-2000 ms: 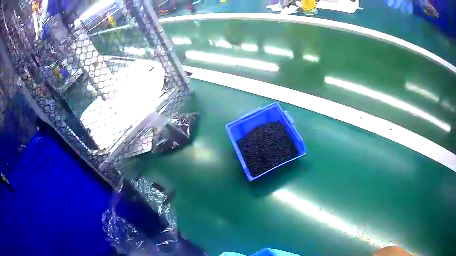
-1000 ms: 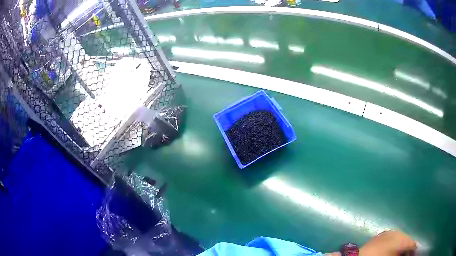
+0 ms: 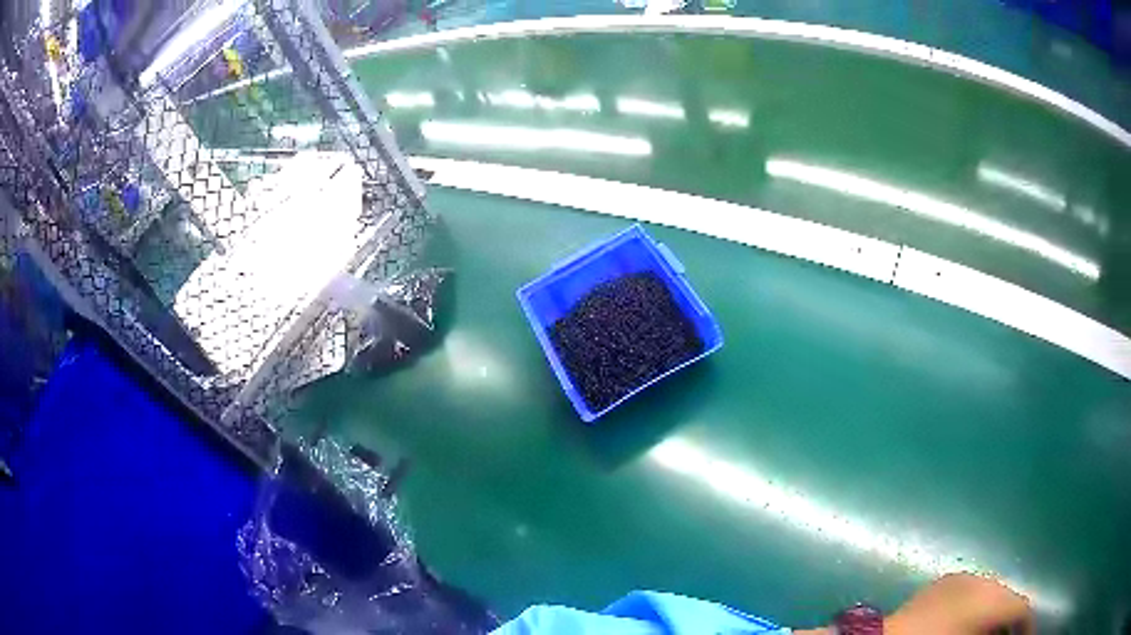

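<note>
A blue square bin (image 3: 564,360) stands turned at an angle on the green bench top, with a heap of small black pieces (image 3: 626,341) in it. My left hand (image 3: 967,608) is at the bottom right, below and to the right of the bin and apart from it. A light blue sleeve and a dark reddish band at the wrist lead to it from the left. The picture's lower edge cuts the hand off and its fingers are hidden, so I cannot tell whether it holds anything. My right hand is not in view.
A curved green conveyor (image 3: 744,137) with white edge strips runs behind the bin. A mesh partition (image 3: 360,118) stands at the left, with white sheets (image 3: 279,248) behind it and a dark bundle at its foot. A clear crinkled bag (image 3: 292,571) hangs at the lower left beside a blue panel (image 3: 112,496).
Since the first frame, my left hand and sleeve have come further into view at the bottom. The view has shifted, so the bin appears further left and slightly higher.
</note>
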